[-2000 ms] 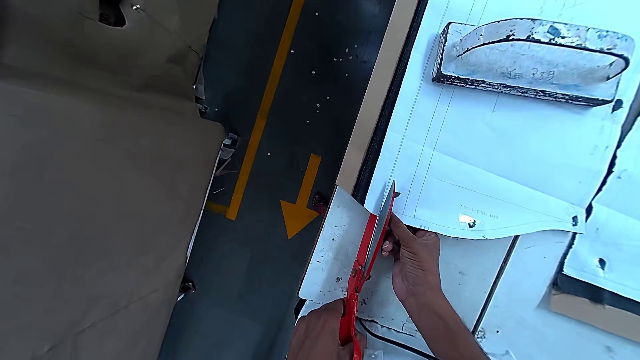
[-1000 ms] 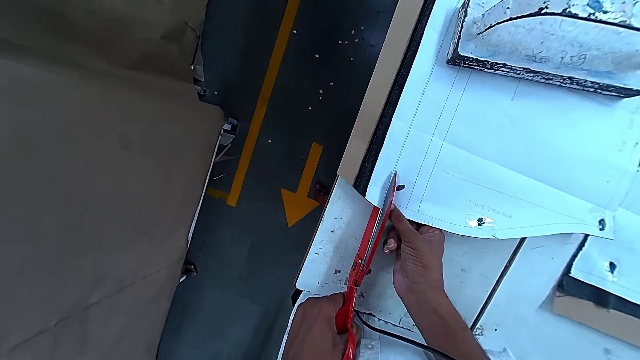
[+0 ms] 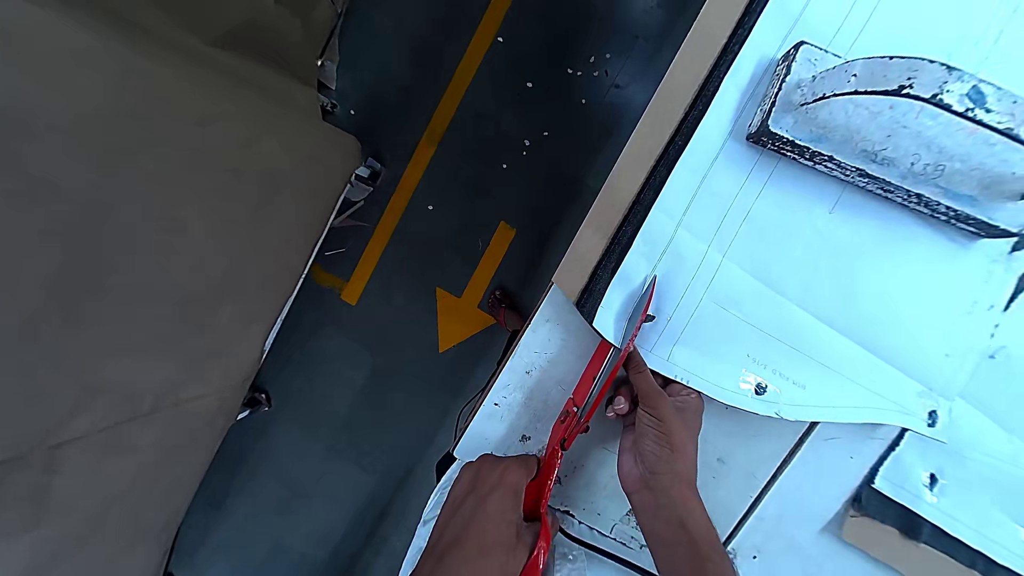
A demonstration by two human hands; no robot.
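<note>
My left hand [image 3: 496, 512] holds the handles of long red-handled shears [image 3: 572, 416]. Their blades point up and to the right at the lower left corner of a white paper pattern [image 3: 832, 280] with drawn lines, lying on layered black material [image 3: 672, 168]. Close to the blades is my right hand [image 3: 660, 424], its index finger against the shears and its other fingers curled at the paper's lower edge; whether it pinches the layers is hidden. A worn, white-painted weight with an arched handle [image 3: 904, 152] rests on the pattern above the hands.
Brown paper [image 3: 160, 240] covers a surface at left. Between the two surfaces runs a dark floor with a yellow line [image 3: 432, 144] and arrow [image 3: 476, 292]. Part of a person's foot [image 3: 502, 308] shows beside the table. Another layered stack [image 3: 944, 496] lies lower right; a black cable [image 3: 600, 548] runs below.
The view has shifted slightly. Both hands and the shears remain at the same corner of the pattern.
</note>
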